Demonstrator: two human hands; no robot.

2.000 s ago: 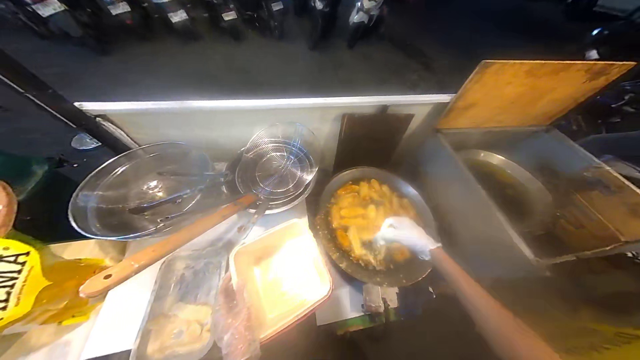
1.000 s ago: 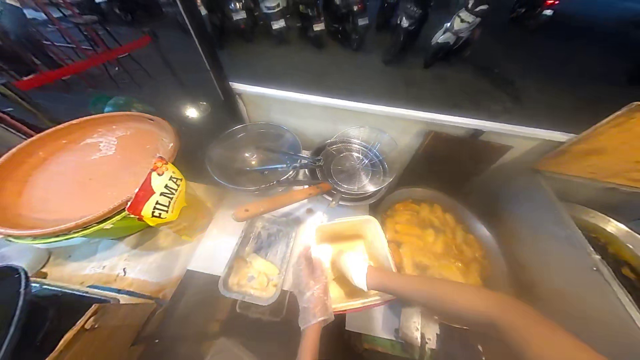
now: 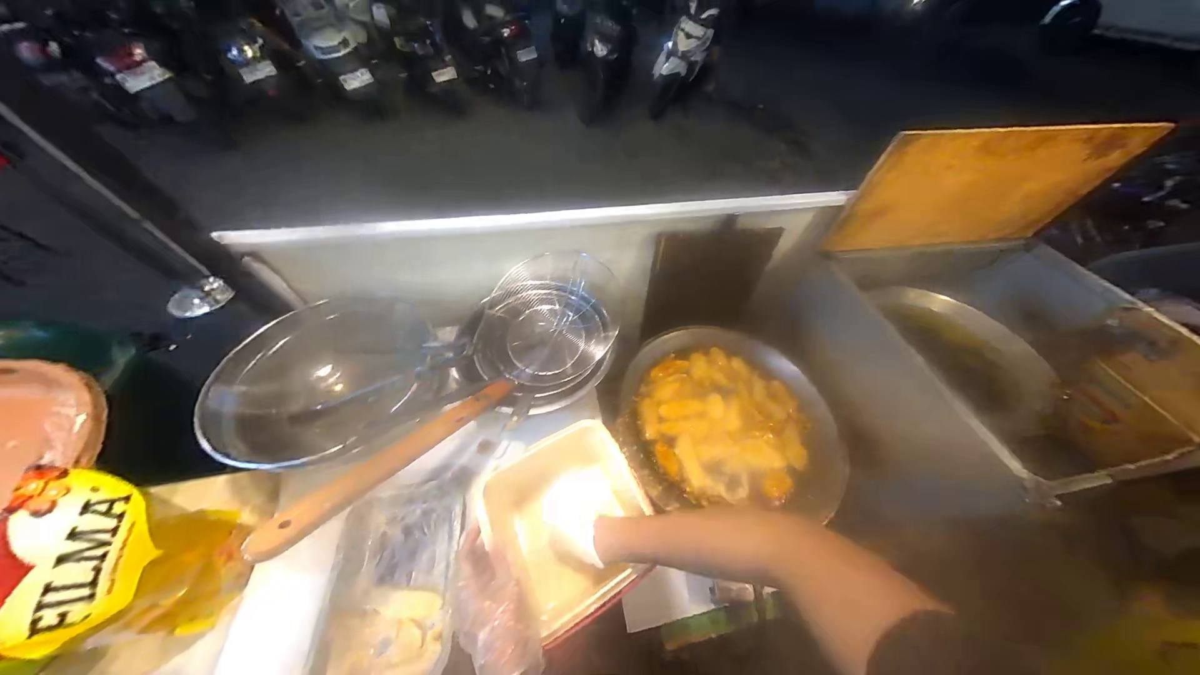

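My left hand [image 3: 495, 600], in a clear plastic glove, is at the left edge of a rectangular tub [image 3: 614, 586] of pale batter; whether its fingers grip the rim cannot be told. Inside the tub is my right hand [image 3: 574, 520] in a white glove, washed out by glare, so its fingers and anything in them are hidden. Right behind the tub, a round metal pan [image 3: 830, 450] holds golden pieces [image 3: 717, 412] frying in bubbling oil. Left of my left hand lies a clear plastic container [image 3: 361, 600] with pale slices [image 3: 403, 623].
A wooden-handled strainer [image 3: 375, 478] lies across the left side, beside a large glass-like bowl [image 3: 211, 403] and stacked wire strainers [image 3: 548, 328]. A yellow printed oil pouch [image 3: 80, 562] is at lower left. On the right, a metal box [image 3: 975, 450] with a raised lid [image 3: 1003, 183] holds another pan.
My right hand was over the frying pan two seconds ago and is now in the batter tub. My left hand has stayed by the tub. The view has swung left and back.
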